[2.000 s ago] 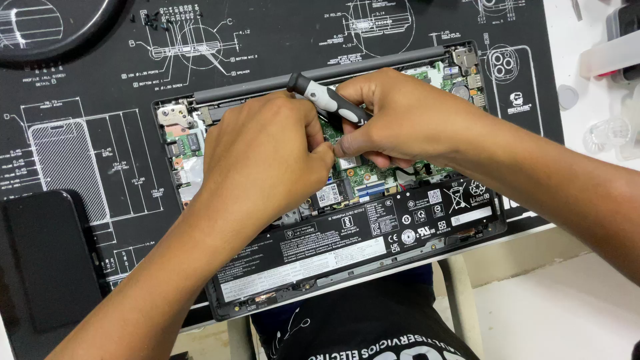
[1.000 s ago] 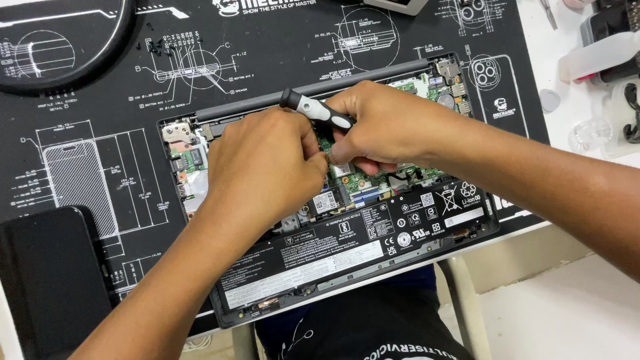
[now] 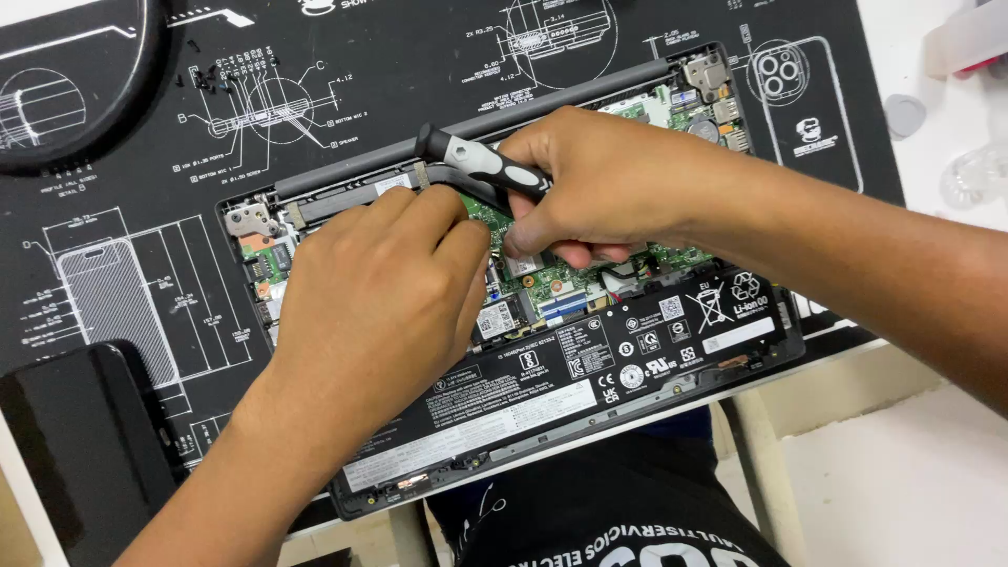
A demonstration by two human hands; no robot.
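An opened laptop base point(image 3: 543, 441) lies tilted across the mat, its circuit board point(image 3: 567, 287) and black battery pack point(image 3: 598, 354) exposed. My right hand point(image 3: 598, 189) holds a black and grey screwdriver point(image 3: 484, 161) slantwise between thumb and palm, its round cap pointing to the upper left. The thumb and fingertips of that hand reach down to the board beside a small module with a white label point(image 3: 524, 266). Over the board's left part is my left hand point(image 3: 394, 276), fingers curled, its fingertips hidden, so what they touch or hold cannot be seen. A wireless card point(image 3: 496, 319) shows beside it.
A black work mat point(image 3: 189, 189) with printed drawings lies under the laptop. Several small screws point(image 3: 209, 79) are scattered at the upper left, near a black ring-shaped rim point(image 3: 153, 71). A dark phone point(image 3: 87, 449) lies at the lower left. Clear plastic items point(image 3: 976, 173) are at the right.
The view has shifted slightly. Both hands stay over the same part of the board, and the screwdriver remains in my right hand, its handle lying a little flatter than two seconds ago.
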